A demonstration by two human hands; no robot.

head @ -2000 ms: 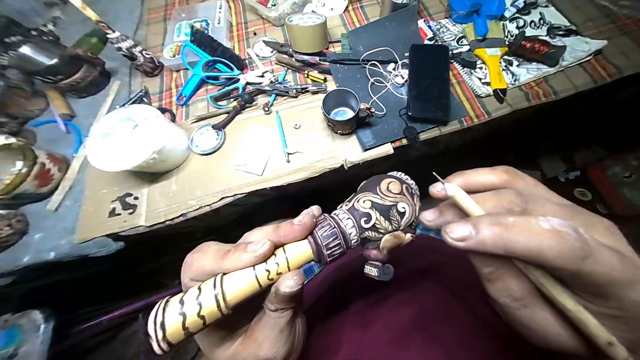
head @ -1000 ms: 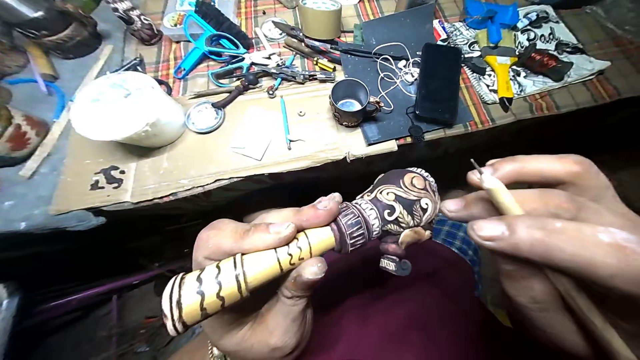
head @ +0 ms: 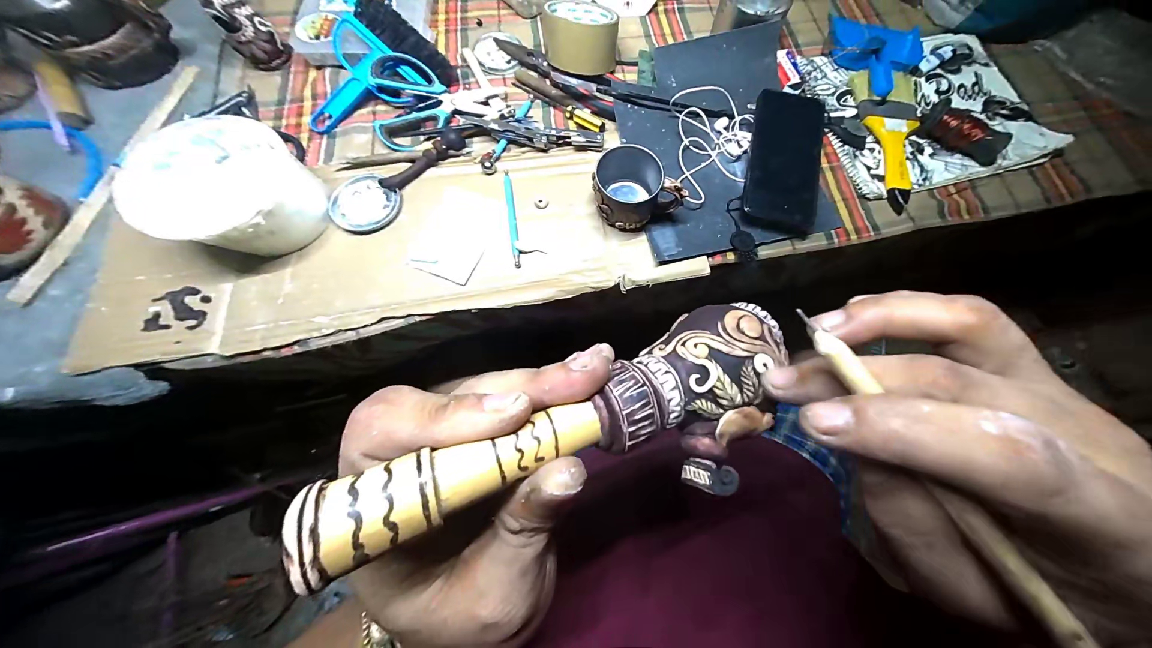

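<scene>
My left hand (head: 486, 477) grips the pale, dark-lined handle of a carved ornamental piece (head: 441, 477), which tilts up to the right. Its dark rounded head bears raised cream and tan scrolls and leaves, and a small curled part hangs beneath. My right hand (head: 954, 423) holds a thin wooden-handled tool (head: 850, 364) with a fine metal tip. That tip stands just right of the carved head, apparently not touching it. Two fingers of my right hand are close to the head's right side; whether they touch it is unclear.
Beyond my hands, cardboard (head: 351, 288) on the table carries a white tub (head: 220, 184), a teal-handled stylus (head: 511, 216) and a dark cup (head: 627, 184). Behind lie scissors (head: 409, 94), pliers (head: 468, 103) and a tape roll (head: 580, 36). A phone (head: 783, 162), earphones (head: 720, 135) and a yellow-handled brush (head: 891, 148) are further right.
The view has shifted slightly. Since the frame two seconds ago, the tool tip has moved from beside the fingers at the carved head to slightly above them; both hands keep their holds.
</scene>
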